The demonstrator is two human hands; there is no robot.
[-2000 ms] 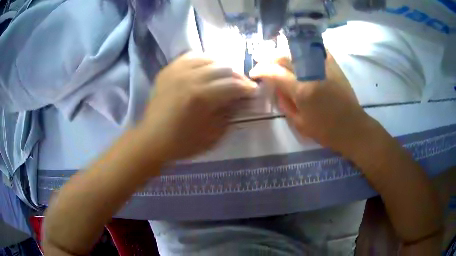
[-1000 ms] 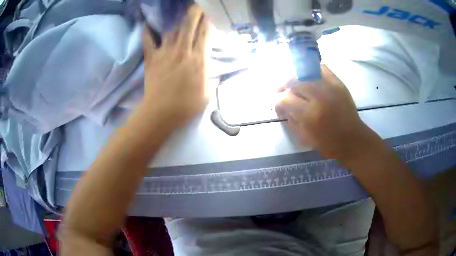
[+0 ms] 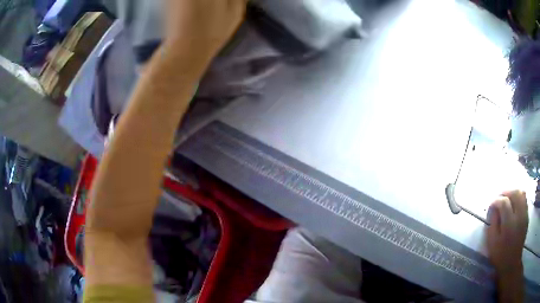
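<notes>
The pale grey garment cloth [image 3: 296, 26] lies bunched at the upper left of the machine table [image 3: 379, 118]. My left hand [image 3: 204, 23] is at the top edge, blurred and partly cut off, over the cloth; its fingers are hidden, so its grip cannot be told. My right hand [image 3: 508, 228] rests at the right on the white machine bed, near the dark joint line, with its fingers curled and close together. Whether it holds anything small cannot be told.
A ruler strip [image 3: 355, 216] runs along the table's front edge. A red plastic basket [image 3: 222, 237] with dark and grey pieces stands below at the left. A purple thread tassel [image 3: 526, 77] hangs at the right edge. A brown cardboard-like piece [image 3: 74, 53] is at the upper left.
The view has swung left, and the machine head has left the picture. My left hand has moved away from the needle area to the cloth at the left. The cloth has shifted and is blurred.
</notes>
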